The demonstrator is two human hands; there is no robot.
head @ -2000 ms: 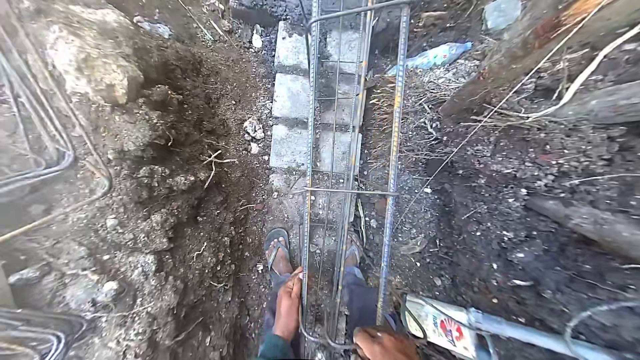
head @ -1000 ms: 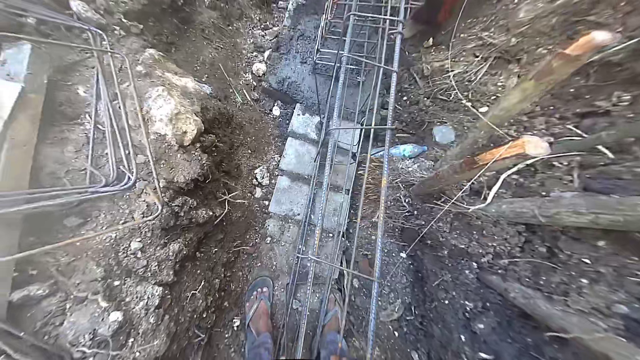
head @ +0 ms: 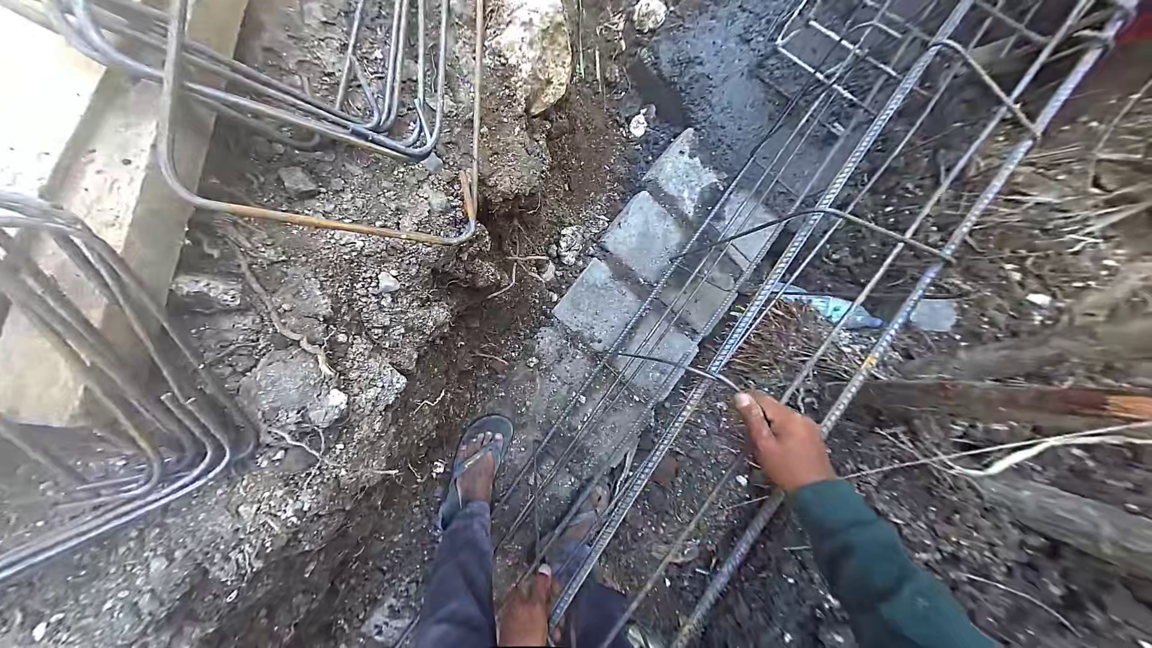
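Note:
A long rebar cage (head: 801, 243) with steel stirrups runs diagonally from the bottom middle to the upper right. My right hand (head: 785, 441), in a green sleeve, is closed on the bent end of a steel stirrup (head: 661, 360) between the long bars. At the bottom edge my left hand (head: 528, 612) is at the lower bars of the cage, partly cut off by the frame; its grip does not show clearly. Concrete blocks (head: 643, 236) lie in the trench beneath the cage. My sandalled feet are in the trench, the right one partly behind the bars.
Bundles of bent rebar stirrups (head: 409, 144) lie at the left, by a concrete beam (head: 108, 171). Rocky soil banks the trench. At the right are wooden poles (head: 972, 400), a plastic bottle (head: 832, 308) and a thin pale root (head: 1017, 459). Wet mortar (head: 720, 63) covers the trench's far part.
Both hands, out of view one second ago, are back in view, the right one now farther up the cage than two seconds ago. The view has turned, so the cage appears more slanted.

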